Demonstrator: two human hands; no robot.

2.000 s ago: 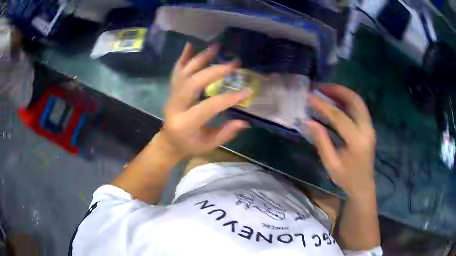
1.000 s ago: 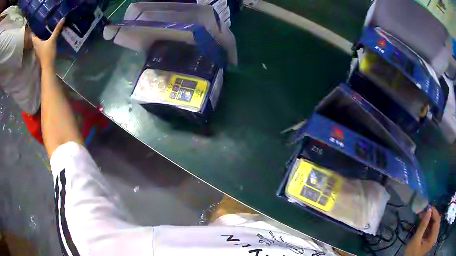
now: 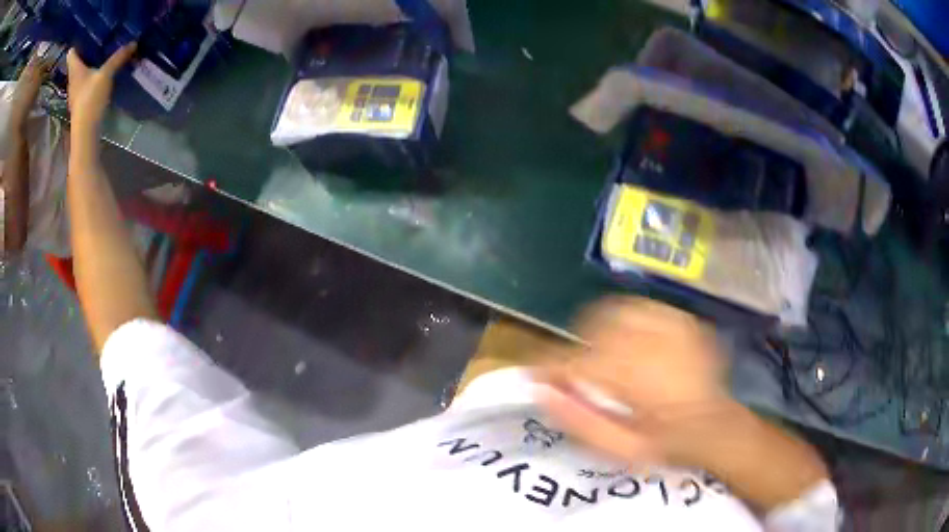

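My left hand [image 3: 96, 78] reaches to the upper left edge of the bench, its fingers at a dark blue box [image 3: 99, 26]; whether it grips the box I cannot tell. My right hand [image 3: 635, 379] is strongly blurred in front of my shirt, near the bench edge; its fingers and anything in it cannot be made out. Just above it an open Z10 box [image 3: 718, 161] holds a phone in a whitish sleeve with a yellow label [image 3: 658, 234]. A second open box [image 3: 359, 52] stands left of it with a sleeved, yellow-labelled phone [image 3: 354, 108] in it.
Another open box [image 3: 791, 36] is at the top right. Black cables [image 3: 843, 364] lie tangled on the right of the green bench [image 3: 499, 197]. A red and blue stool or crate [image 3: 182, 244] is below the bench. Another person's arm [image 3: 19, 156] shows at the far left.
My right hand has moved left from the cables to in front of my shirt. The near box's lid is folded further back. My left hand stays at the upper left; the view has shifted.
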